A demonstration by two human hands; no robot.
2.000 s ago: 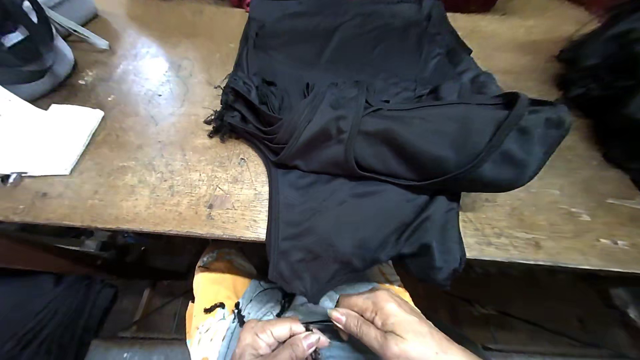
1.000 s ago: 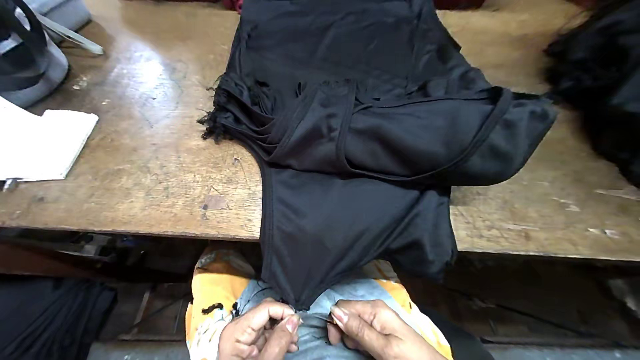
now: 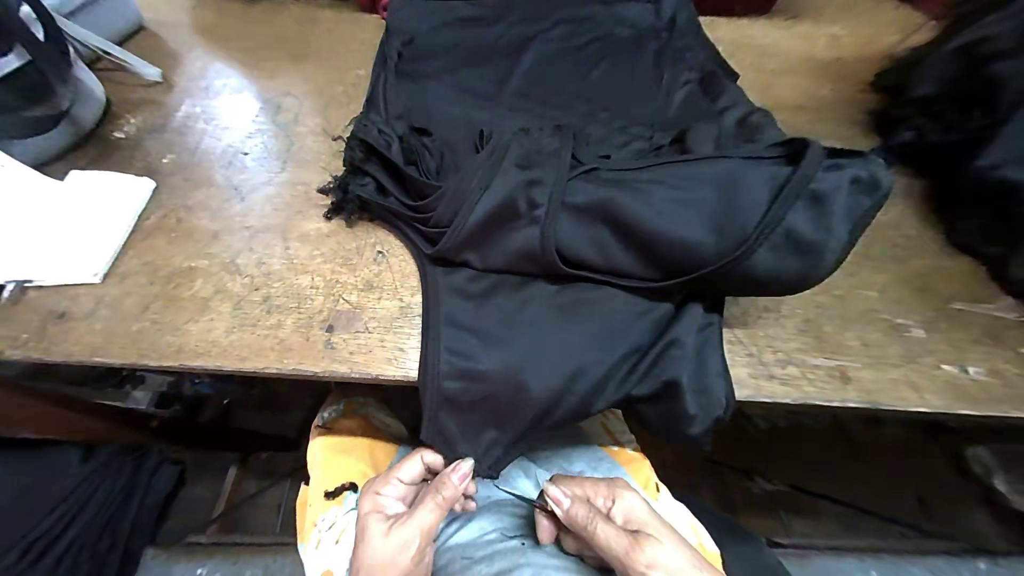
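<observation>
Black sewn fabric pieces (image 3: 528, 336) lie in a stack over the wooden table, and the lowest one hangs past its front edge to the lap. My left hand (image 3: 416, 508) pinches the lower tip of this hanging piece between thumb and fingers. Just right of it, my right hand (image 3: 604, 520) holds a small dark pointed tool (image 3: 524, 498), its thin tip directed at the fabric corner. The tool's exact kind cannot be told, as the fingers hide most of it. Frayed black threads (image 3: 344, 196) stick out at the stack's left side.
White folded paper or cloth (image 3: 88, 228) lies on the wooden table (image 3: 264, 320) at left, near a grey and black object (image 3: 48, 104). A black fabric heap (image 3: 968, 136) is at the right edge. More dark cloth (image 3: 80, 504) sits below the table at lower left.
My hands were close together at the fabric's lower tip; my right hand is now a little apart from my left, and the dark pointed tool shows plainly.
</observation>
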